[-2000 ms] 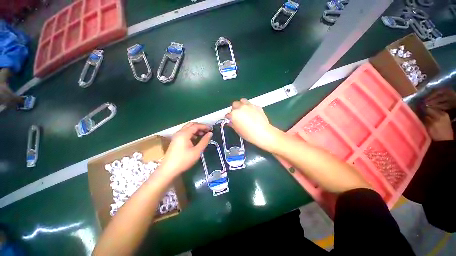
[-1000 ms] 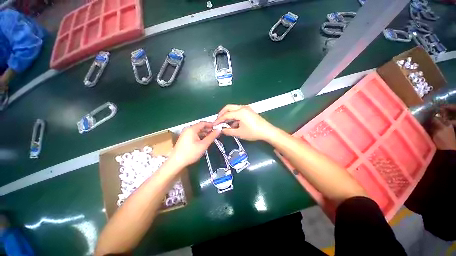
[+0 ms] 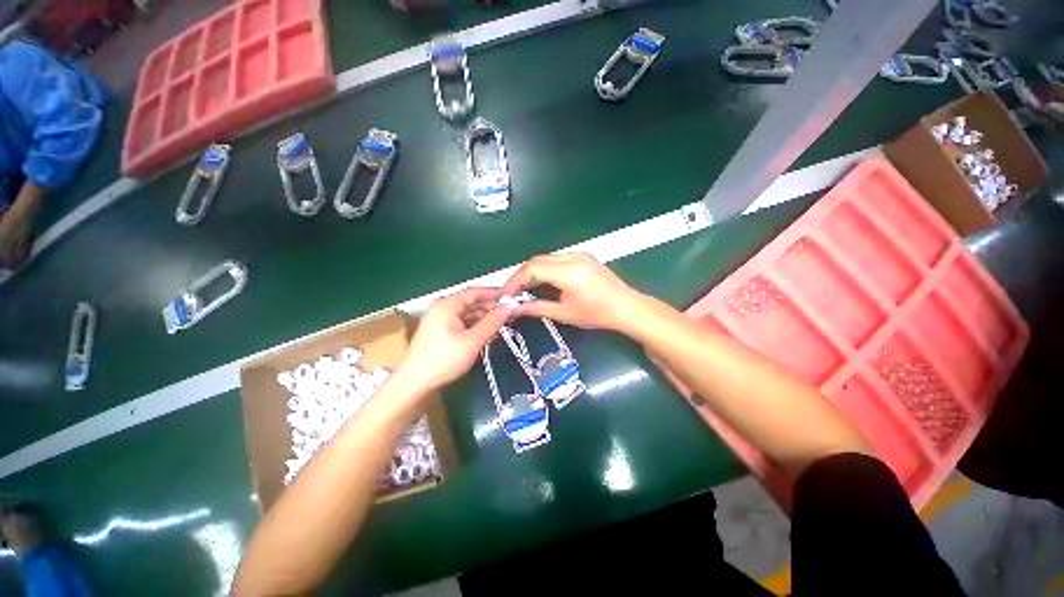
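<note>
My left hand (image 3: 453, 332) and my right hand (image 3: 574, 292) meet at the pale divider strip. Their fingertips hold a small white plastic fitting (image 3: 515, 301) between them. Just below lie two loop-shaped units side by side, a left one (image 3: 522, 422) and a right one (image 3: 558, 379), with blue bands at their near ends. Their far ends are partly hidden under my fingers. An open cardboard box (image 3: 271, 449) full of white fittings stands at the left, partly behind my left forearm.
A salmon-red compartment tray (image 3: 835, 364) with tiny parts lies at the right, under my right forearm. Another box (image 3: 1014, 138) stands behind it. A grey post (image 3: 805, 105) rises from the strip. More loop units (image 3: 488, 175) lie beyond. Another tray (image 3: 216, 79) and a person's sleeve (image 3: 49, 107) are upper left.
My hands have come together, with a white fitting now visible between their fingertips. The right loop unit has tilted. The units on the far surface have shifted left, and another shows near the top.
</note>
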